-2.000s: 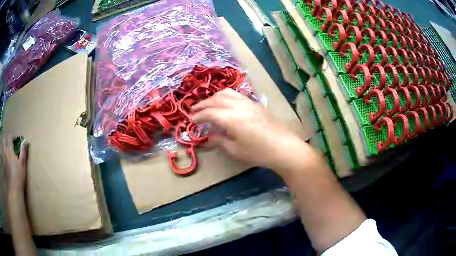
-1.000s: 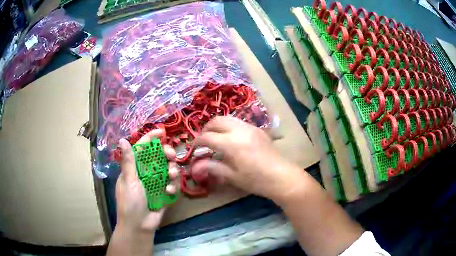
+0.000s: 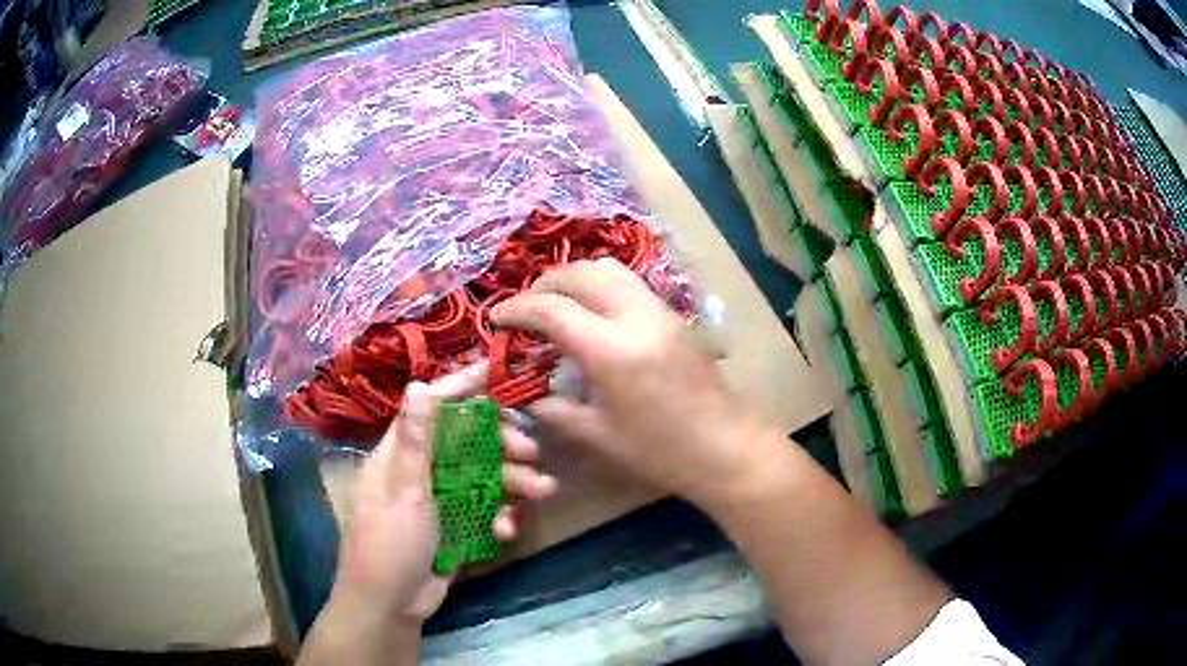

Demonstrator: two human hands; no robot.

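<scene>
My left hand [image 3: 404, 520] holds green perforated pieces [image 3: 466, 488], end to end, low in front of the bag. My right hand [image 3: 638, 377] is just right of them at the bag's opening, its fingers around a red hook [image 3: 499, 358] standing near the top end of the green pieces. Whether the hook touches the green is hard to tell. The clear plastic bag [image 3: 430, 143] looks pinkish-purple and lies open toward me, with a heap of loose red hooks [image 3: 358, 384] at its mouth.
At the right stand stacked layers of green pieces with upright red hooks [image 3: 1028, 247], with cardboard edges between them. A cardboard pile [image 3: 117, 416] is at the left. A second bag [image 3: 98, 130] lies at the back left. A cardboard sheet [image 3: 690, 221] lies under the main bag.
My left hand has come from the left cardboard pile with the green pieces and moved right, turning them upright in view. My right hand has stayed by the hooks, now with one at its fingertips.
</scene>
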